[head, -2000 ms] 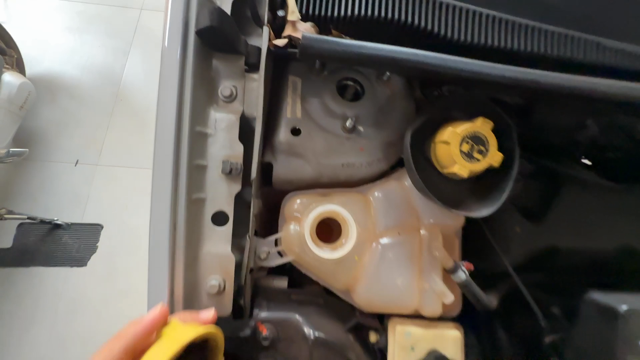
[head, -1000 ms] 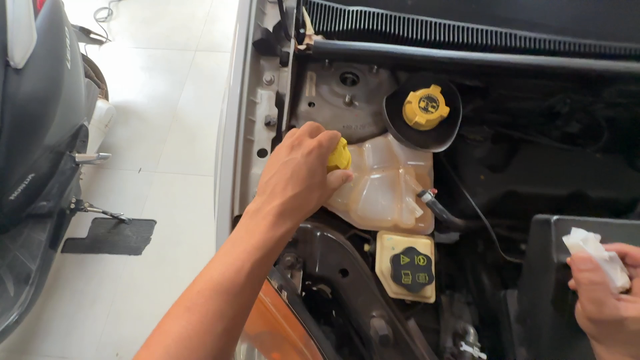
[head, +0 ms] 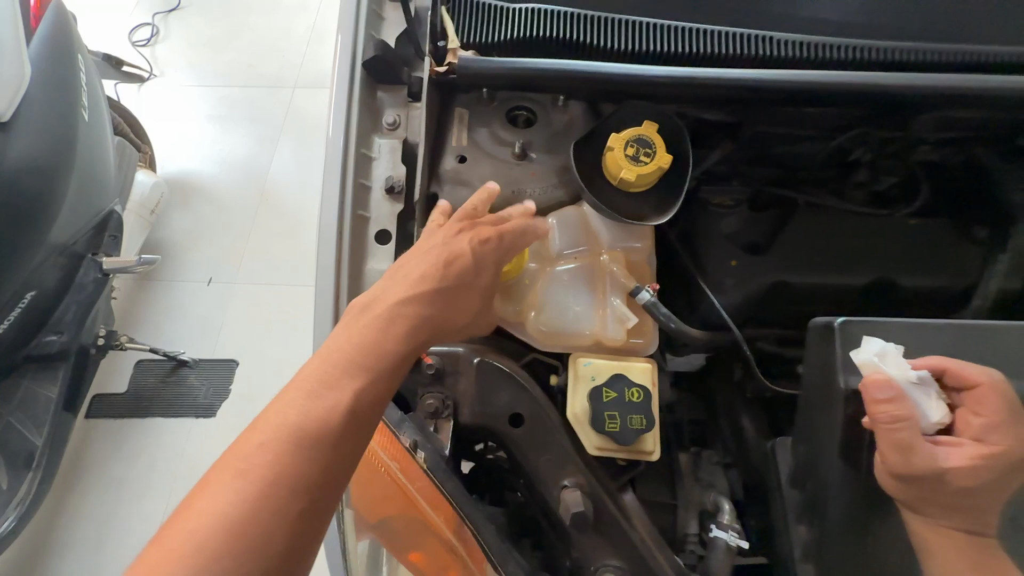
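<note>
My left hand (head: 464, 260) is over the left end of a translucent coolant expansion tank (head: 588, 280), its fingers spread. Part of a yellow cap (head: 514, 266) shows beneath the hand, on the tank's neck; whether the palm touches it is hidden. At the right, my right hand (head: 944, 448) grips a crumpled white tissue (head: 908, 384) above a black plastic cover. Another yellow cap (head: 638, 156), bearing symbols, sits in a black funnel-shaped surround behind the tank. In front of the tank is a cream reservoir (head: 588, 440) with a black lobed cap (head: 622, 410).
A black hose (head: 676, 324) runs from the tank's right side. The black cover (head: 832, 352) lies below my right hand. An orange lamp lens (head: 416, 504) is at the front left. Beyond the grey fender edge (head: 332, 200) stands a scooter (head: 64, 216) on the tiled floor.
The tank's neck was uncovered two seconds ago; the yellow cap now sits there. My left hand's fingers, closed around the cap one second ago, have spread apart. My right hand still holds the tissue.
</note>
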